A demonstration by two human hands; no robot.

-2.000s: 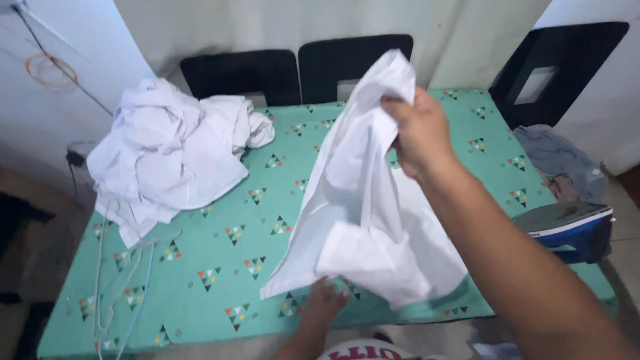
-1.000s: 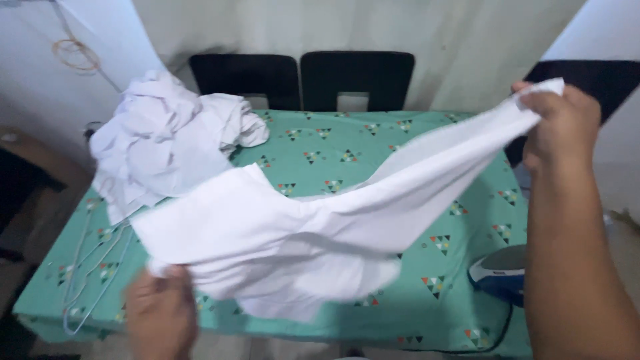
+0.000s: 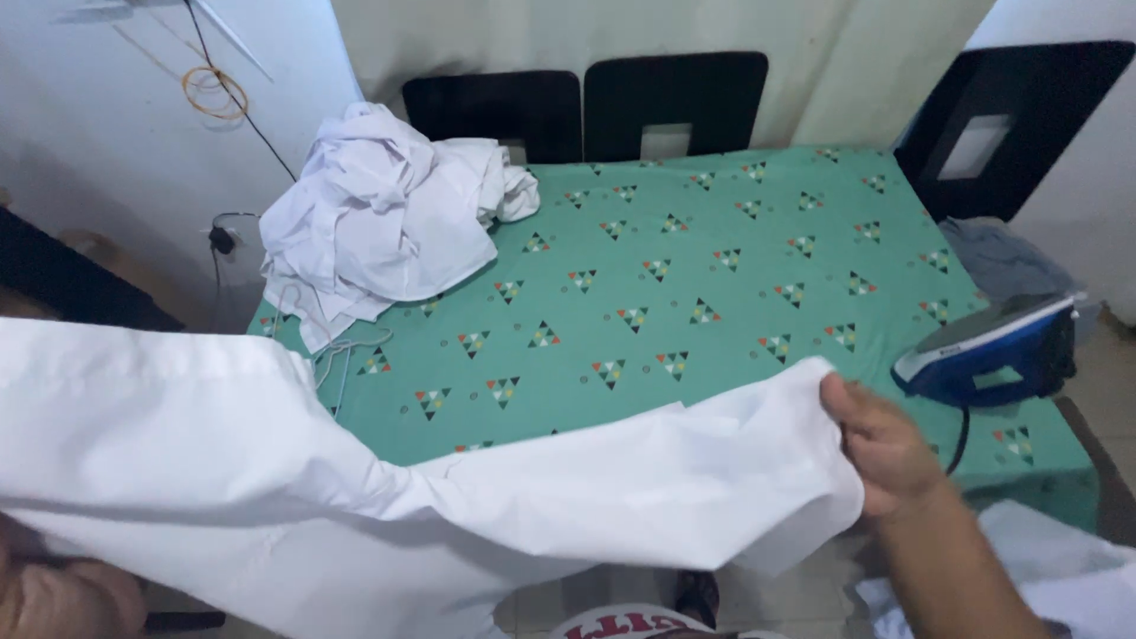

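A white cloth garment (image 3: 568,488) is stretched between my hands over the near edge of the table. My right hand (image 3: 887,444) grips its right end, thumb on top. At the lower left, my left hand (image 3: 67,586) is partly under the garment and partly out of frame, with the cloth held at its fingers. Beyond the right hand, a blue clothes iron (image 3: 994,355) lies at the right side of the table. A crumpled heap of white clothes (image 3: 382,213) rests at the table's far left, with thin wire hangers (image 3: 342,377) beside its lower edge.
A green patterned tablecloth (image 3: 657,355) covers the table. Dark chairs (image 3: 674,93) stand behind it, another chair (image 3: 1056,106) at the right. Grey-blue clothes (image 3: 1012,257) lie past the right edge, and white cloth (image 3: 1056,568) is at the lower right. A plug with a cord (image 3: 222,240) is on the wall.
Two seconds ago my right hand held the garment bunched up; one second ago both hands had it spread. Now it hangs closer to me and further left, still stretched out.
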